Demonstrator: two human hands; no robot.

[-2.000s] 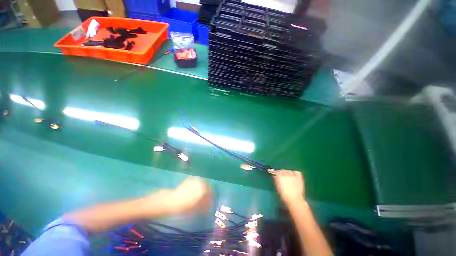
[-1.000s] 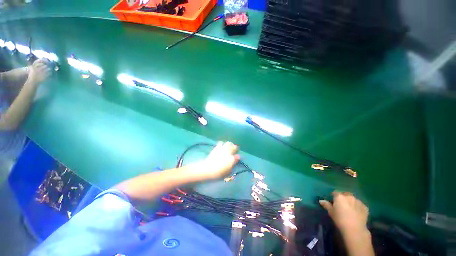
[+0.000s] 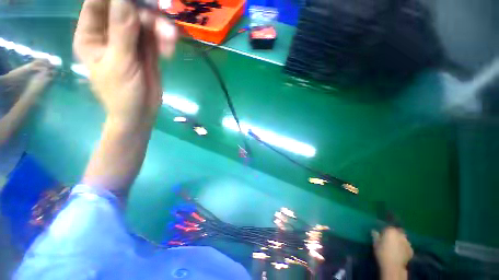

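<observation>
My left hand [image 3: 123, 60] is raised at the upper left, close to the camera, fingers closed on the upper end of a black cable lead [image 3: 221, 82]. That lead hangs down to the right over the belt. My right hand [image 3: 393, 249] is at the lower right, blurred, with a dark piece [image 3: 389, 216] at its fingertips. A bundle of leads [image 3: 235, 229] lies in front of me, red and blue tips left, shiny copper tips right. A black pile [image 3: 432, 269] lies beside my right hand.
The green belt [image 3: 383, 158] carries spaced leads, one [image 3: 290, 159] at centre. An orange tray [image 3: 219, 24], a small black box [image 3: 262, 37] and a dark stack [image 3: 361, 49] stand on the far side. Another person's hands [image 3: 35, 74] and a blue bin [image 3: 24, 186] are at left.
My left hand has risen from above the bundle to the upper left, lifting a lead. My right hand has moved slightly lower, with a dark piece now showing above it.
</observation>
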